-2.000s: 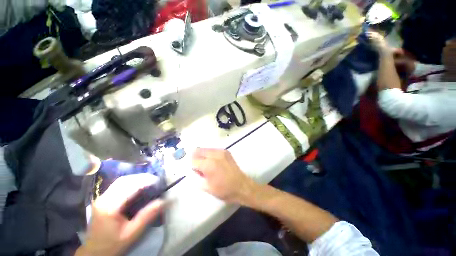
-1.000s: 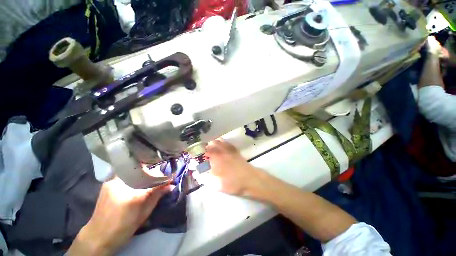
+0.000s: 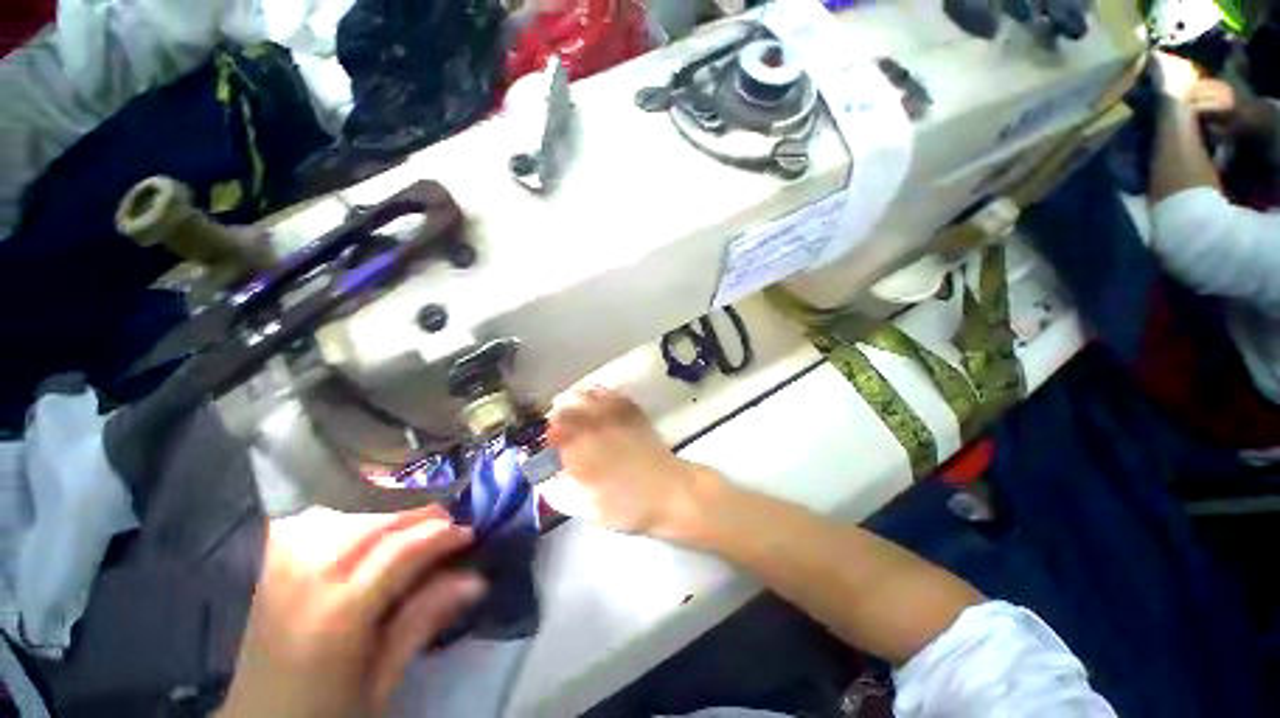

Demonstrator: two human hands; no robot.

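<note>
The cream sewing machine spans the view, its needle area lit at the head's lower left end. A navy panel, purple-blue under the lamp, lies bunched by the needle. The grey garment hangs left of the machine. My left hand is at the navy panel's left, its fingertips on the cloth; it is slightly blurred. My right hand is curled beside the needle area, fingertips partly hidden; whether it grips cloth cannot be told.
Shears rest on the machine head. Small black-handled scissors lie beneath the arm. A green patterned strap wraps the base. A tan thread post stands at the left. Another worker's white sleeve is at the right. Dark cloth and a red bag lie behind.
The machine first shifted right in view, then slightly back left. My left hand came up from the lower left to the needle, then drew slightly back; the navy cloth is now bunched there.
</note>
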